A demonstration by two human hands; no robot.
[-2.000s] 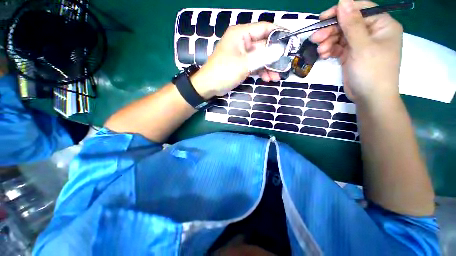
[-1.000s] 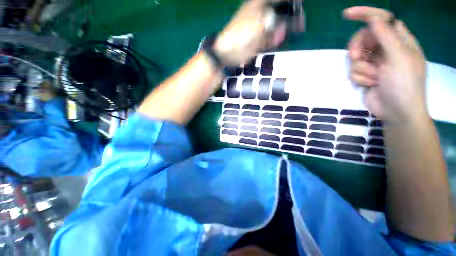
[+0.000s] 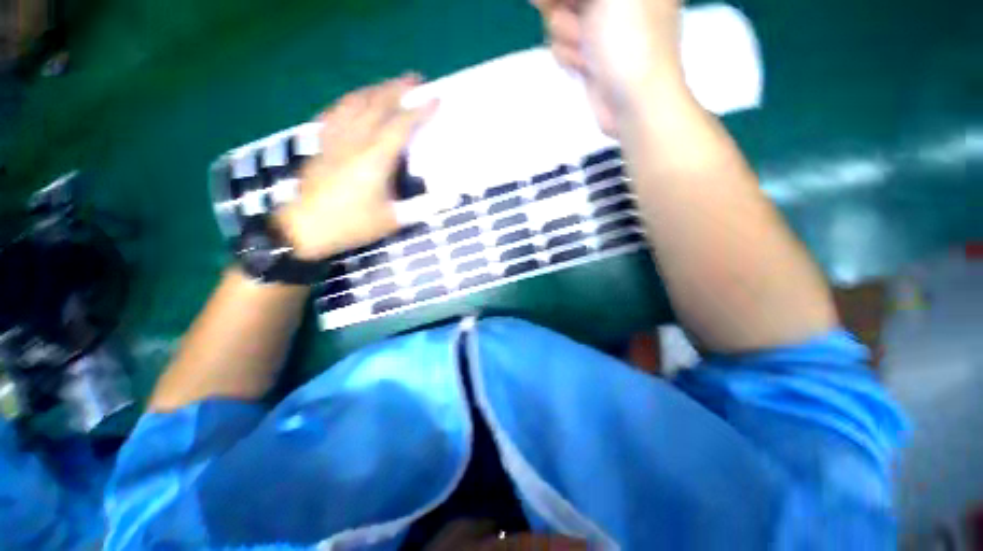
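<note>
My left hand (image 3: 350, 172) is blurred and lies over the left part of the sheet of L-shaped black adhesive pieces (image 3: 507, 108), thumb apart from the fingers, with no device seen in it. Some black pieces show left of the hand and a dark patch shows at its right side. The rest of this sheet is blank white. The second die-cut sheet (image 3: 464, 253), a grid of small black pieces, lies along its near side. My right hand (image 3: 620, 54) is over the sheet's right part, blurred and cut off by the top edge; I cannot tell if it holds anything. No tweezers show.
A white rounded sheet end (image 3: 728, 59) shows right of my right hand. The black round fan (image 3: 65, 274) and striped sheets (image 3: 95, 387) are at the left. A blue sleeve (image 3: 43, 490) of another person is at the lower left. A pale surface (image 3: 938, 355) is at the right.
My left hand has come down from the far side onto the sheet, and the dark device is no longer seen in it. My right hand has moved up to the frame's top edge. The view has turned.
</note>
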